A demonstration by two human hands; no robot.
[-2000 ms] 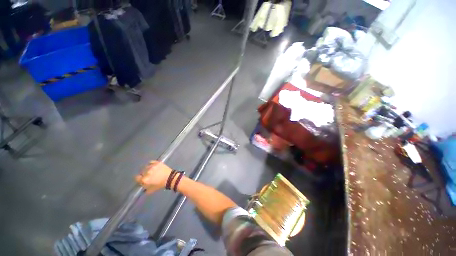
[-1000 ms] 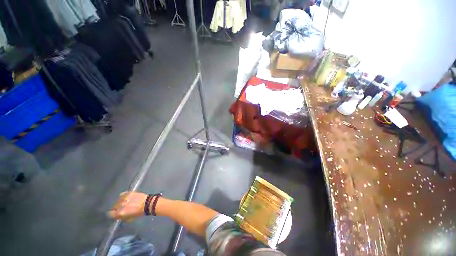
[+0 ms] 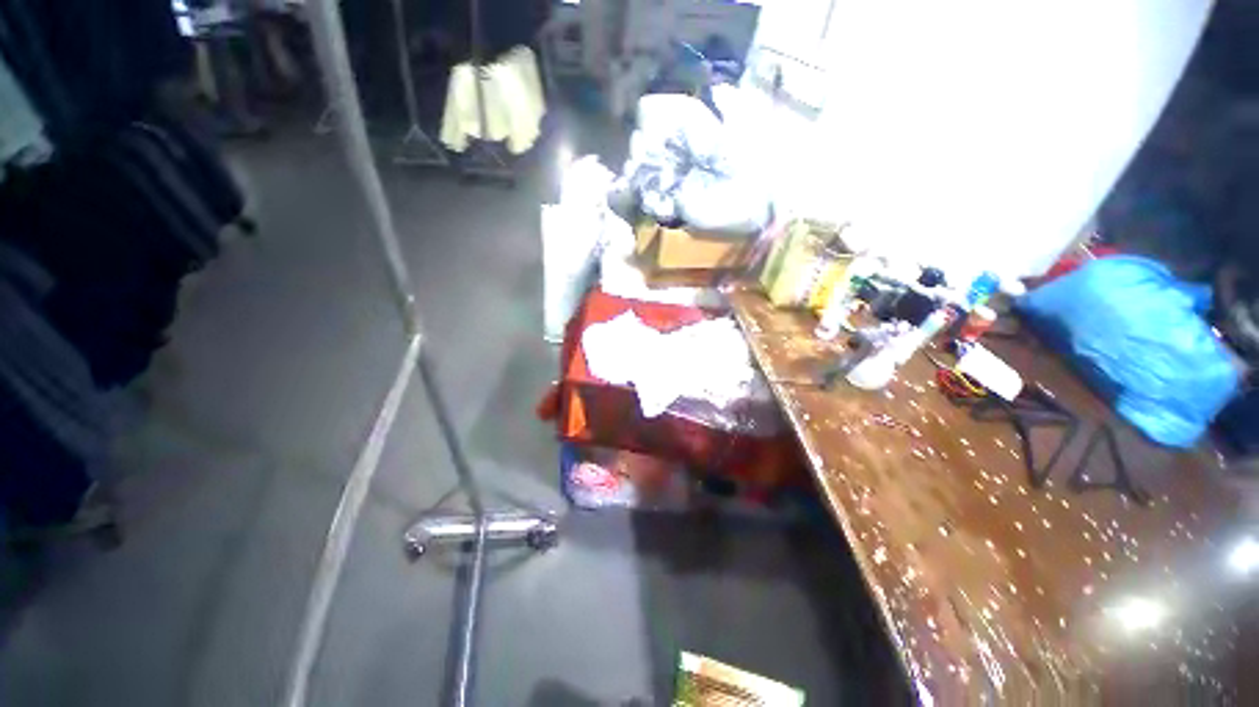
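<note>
No hand is in the picture. The silver garment rack rail [image 3: 354, 504] runs from the bottom edge up to a joint with a tall upright post [image 3: 367, 173]. The lower rack bar [image 3: 471, 622] runs down from the rack base with castors [image 3: 481, 529], which stands on the grey floor. No garments show on the visible part of this rail. The brown work table [image 3: 953, 539] on the right is scattered with small white specks. Black hangers [image 3: 1038, 439] lie on it.
A stool [image 3: 732, 684] is cut off at the bottom edge. A red cloth [image 3: 628, 414] with white fabric [image 3: 670, 362] on it stands beside the table. A cardboard box [image 3: 690, 252], bottles [image 3: 884, 362] and a blue bag [image 3: 1139, 345] are behind. Dark garments [image 3: 104, 263] hang at left.
The view has turned right and up. The hand on the rail has gone out of the picture, as have the light blue garments and the blue bin. More of the table and blue bag shows.
</note>
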